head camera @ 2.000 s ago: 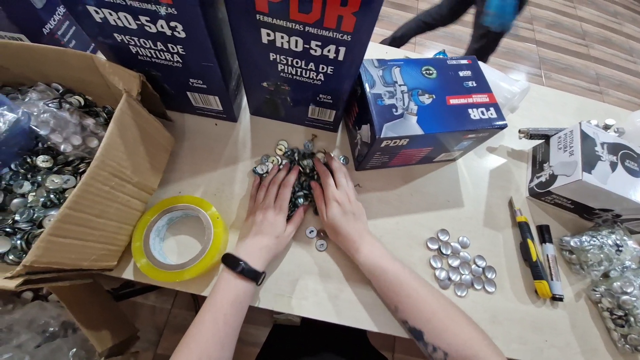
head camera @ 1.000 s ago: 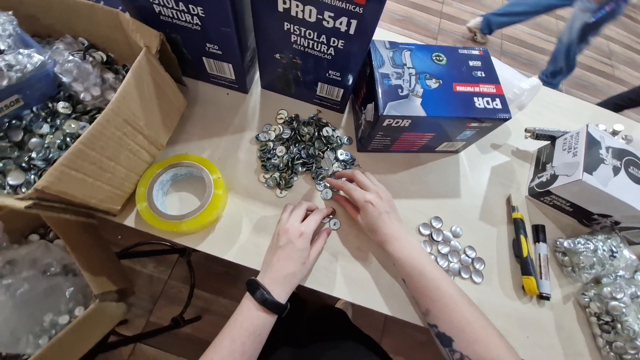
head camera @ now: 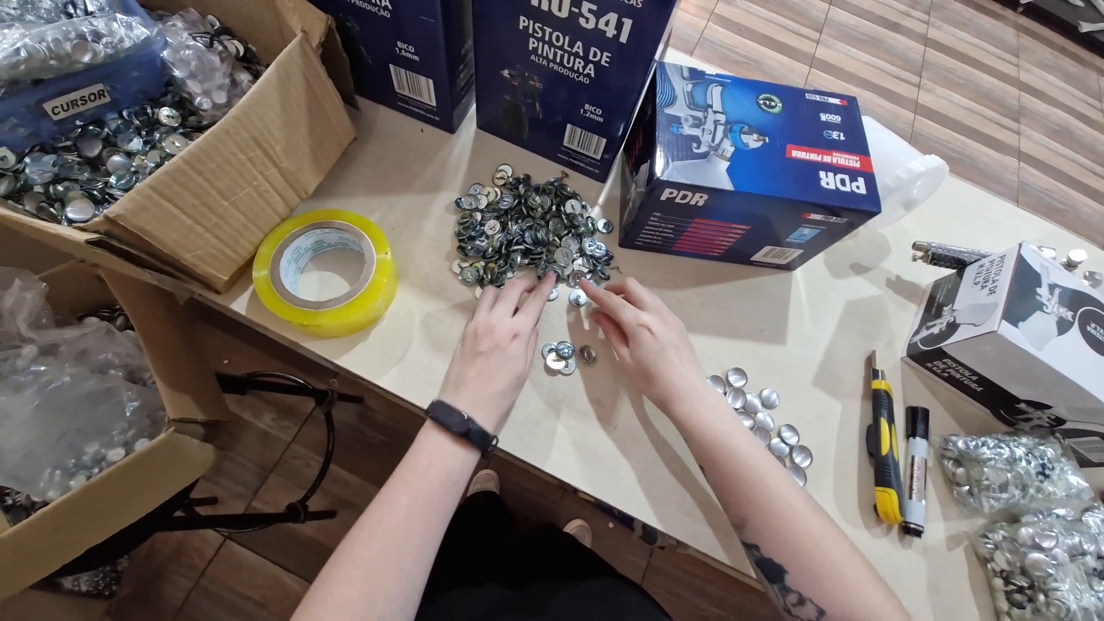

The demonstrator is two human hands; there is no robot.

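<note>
A heap of small round metal button parts (head camera: 526, 228) lies on the pale table, in front of the blue spray gun boxes. My left hand (head camera: 500, 345), with a black band on its wrist, touches the heap's near edge with its fingertips. My right hand (head camera: 642, 336) is at the near right edge of the heap, thumb and fingers apart, beside a single loose disc (head camera: 577, 297). Between the two hands is a small group of discs (head camera: 561, 355). A spread of smooth silvery caps (head camera: 763, 418) lies by my right forearm, which partly hides it.
A roll of yellow tape (head camera: 379, 289) lies left of the heap, near a cardboard box (head camera: 250, 164) full of metal parts. Blue boxes (head camera: 750, 190) stand behind. At right are a utility knife (head camera: 884, 448), a marker (head camera: 916, 474), a white box (head camera: 992, 319) and bags of caps (head camera: 1035, 552).
Both hands first lay over the heap, then came together at its near right side; now they are apart at its near edge. A small group of discs now lies between them. The view has shifted.
</note>
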